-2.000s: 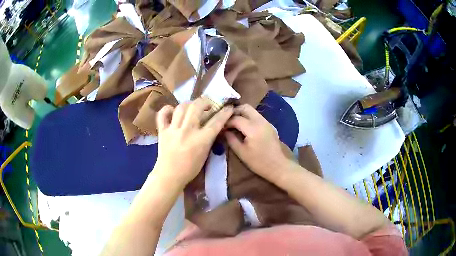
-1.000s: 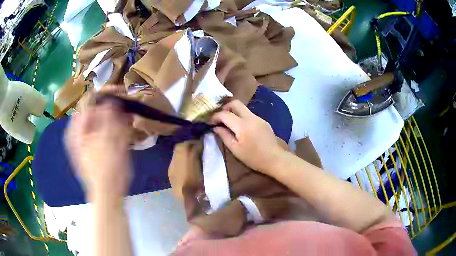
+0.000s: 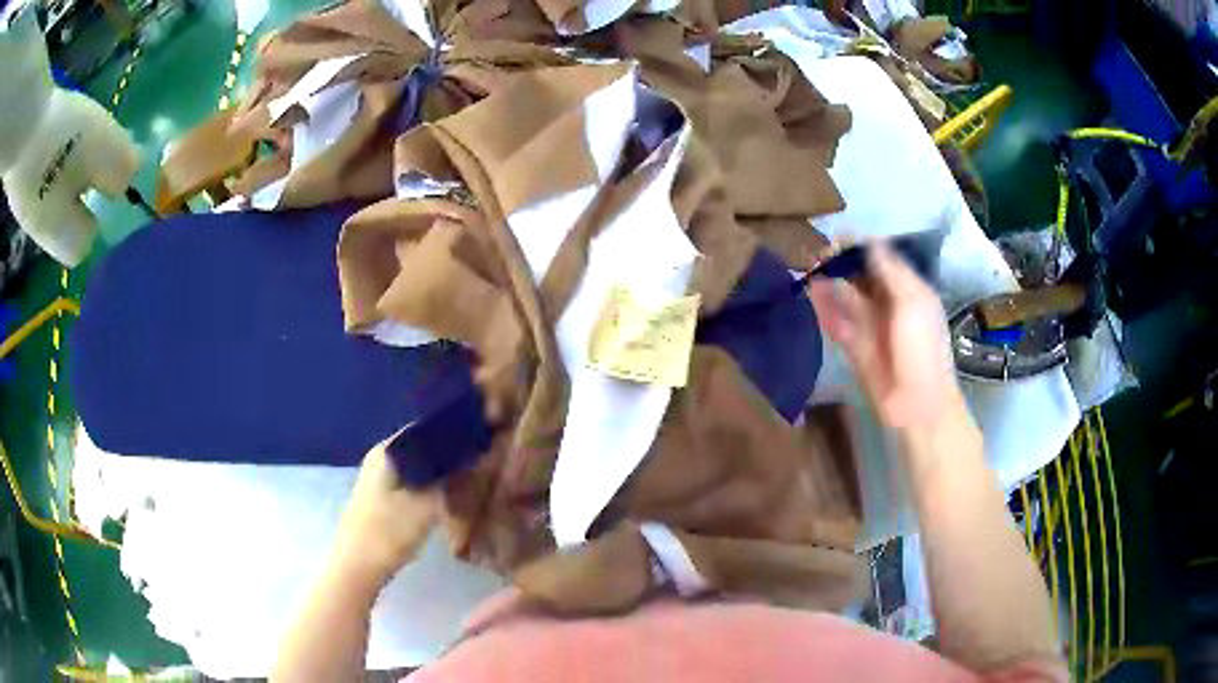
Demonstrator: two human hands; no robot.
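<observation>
A bundle of brown jacket pieces with white interfacing (image 3: 608, 454) lies across the navy padded board (image 3: 267, 347) in front of me. A yellowish paper ticket (image 3: 644, 336) lies on its white part. My left hand (image 3: 390, 507) is at the bundle's lower left, on a dark navy tie strip (image 3: 444, 434); its fingers are partly hidden. My right hand (image 3: 892, 327) is raised at the right, blurred, with its fingers pinched on a dark strip that runs toward the bundle. The middle of the strip is hidden by the bundle.
An iron (image 3: 1015, 327) rests at the right edge of the white table (image 3: 227, 560). Another tied brown bundle (image 3: 361, 80) and loose brown pieces (image 3: 768, 134) lie at the back. Yellow trolley rails (image 3: 1089, 520) stand at the right, a pale dress form (image 3: 67, 160) at the left.
The dark strip, bunched at the bundle's middle before, now spreads to both sides. My left hand has moved down, my right hand out to the right. The ticket now shows fully.
</observation>
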